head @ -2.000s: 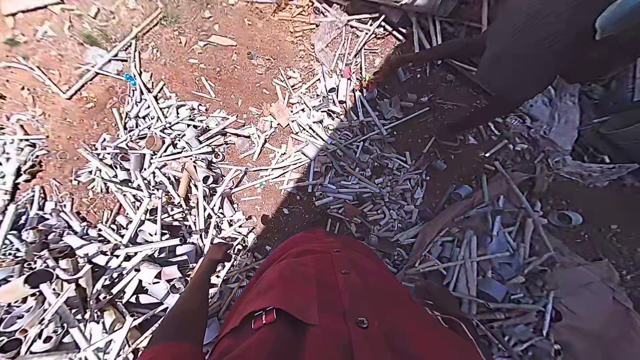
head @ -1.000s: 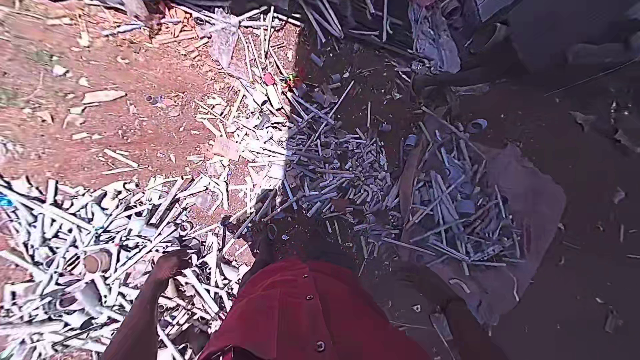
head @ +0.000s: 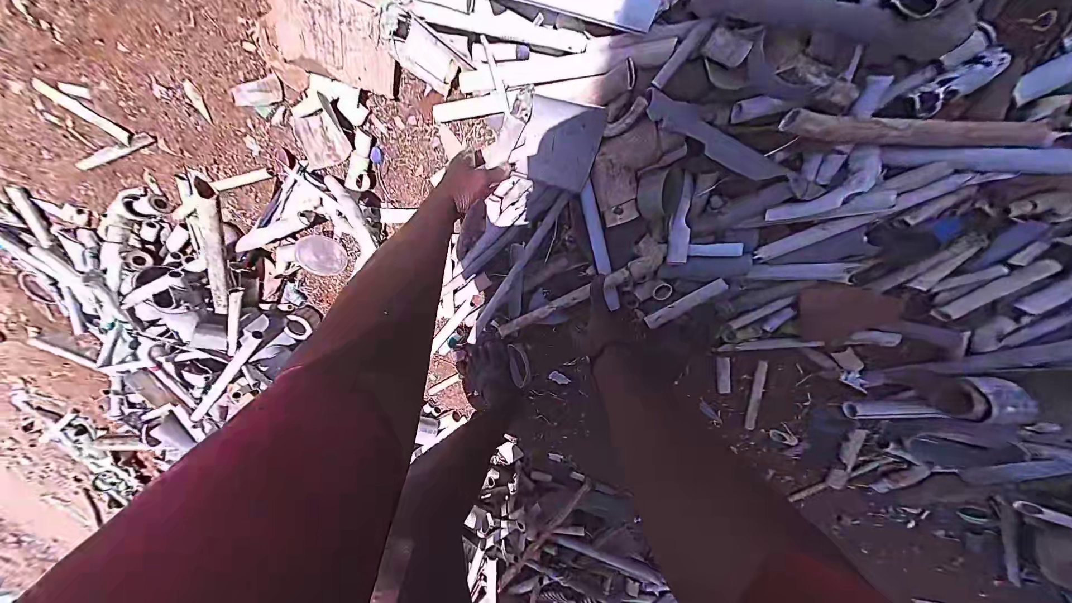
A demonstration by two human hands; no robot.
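My left hand (head: 471, 182) reaches into the sunlit edge of a pile of cut plastic pipe scraps, closed around a pale plastic piece (head: 509, 132). A flat grey plastic piece (head: 563, 142) lies just right of it. In shade, my right hand (head: 605, 322) is at the lower end of a thin pale pipe (head: 596, 234); its fingers are too dark to show whether they grip it. Between my forearms is a dark limb, apparently a foot (head: 494, 368), near a short ring-like piece (head: 520, 365).
More pipe scraps (head: 209, 318) are heaped at left on reddish soil. A brown block (head: 335, 42) sits at the top. Long pipes (head: 921, 130) and a wide pipe piece (head: 992, 402) lie in shade at right. Further scraps (head: 578, 519) are at the bottom.
Both my hands have moved forward into the pile and closer together; a second ago they were low and wide apart. The view has dropped much closer to the scraps.
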